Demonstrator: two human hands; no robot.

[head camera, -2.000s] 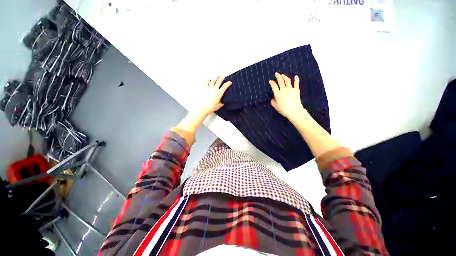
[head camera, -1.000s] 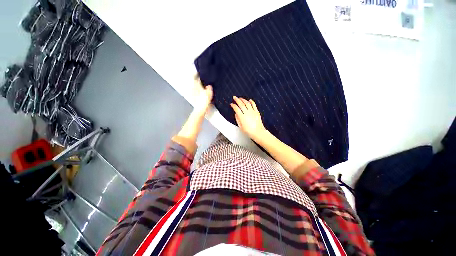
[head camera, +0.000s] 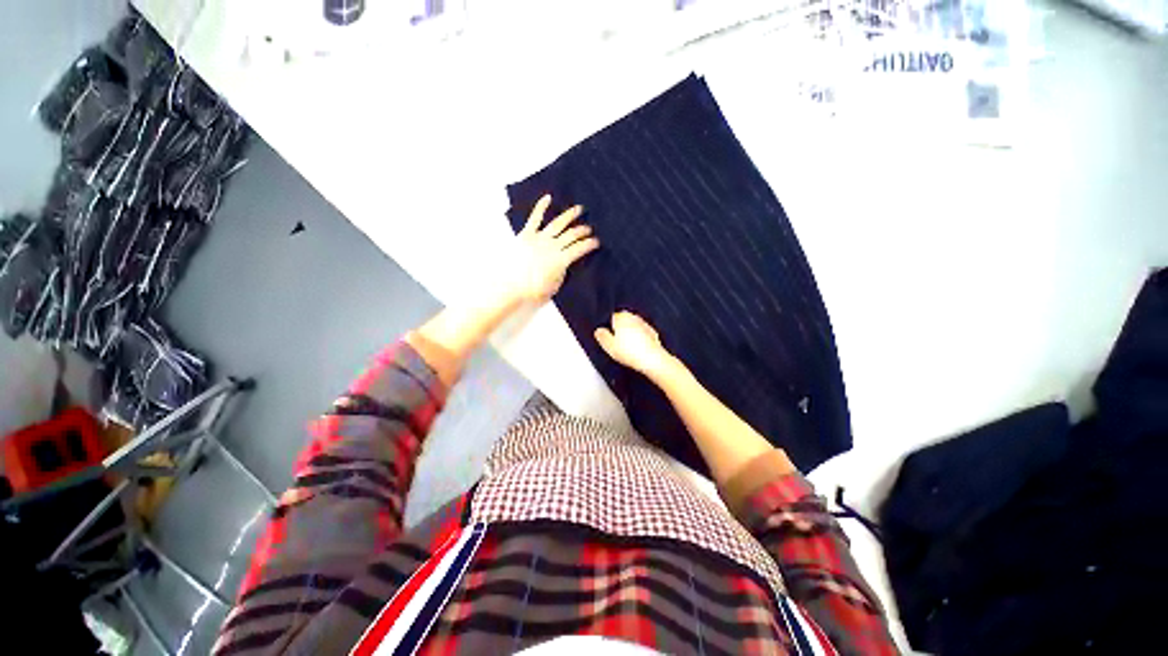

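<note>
A dark navy pinstriped garment (head camera: 692,244) lies folded flat on the white table (head camera: 961,269), with a small white logo near its lower right corner and a dark drawstring beside that corner. My left hand (head camera: 551,250) rests with spread fingers on the garment's left edge. My right hand (head camera: 632,344) is at the near edge, its fingers curled against the cloth; whether it pinches the fabric is hard to tell.
Printed clear polybags (head camera: 922,77) lie at the far side of the table. A dark garment pile (head camera: 1012,513) is at the right. Grey shiny bagged bundles (head camera: 122,192) lie on the floor at left, near a red object (head camera: 54,449) and a metal frame (head camera: 192,442).
The garment has become narrower at its far and left sides. My left hand has moved from the garment's left edge onto its top. My right hand has moved nearer to me and its fingers have curled.
</note>
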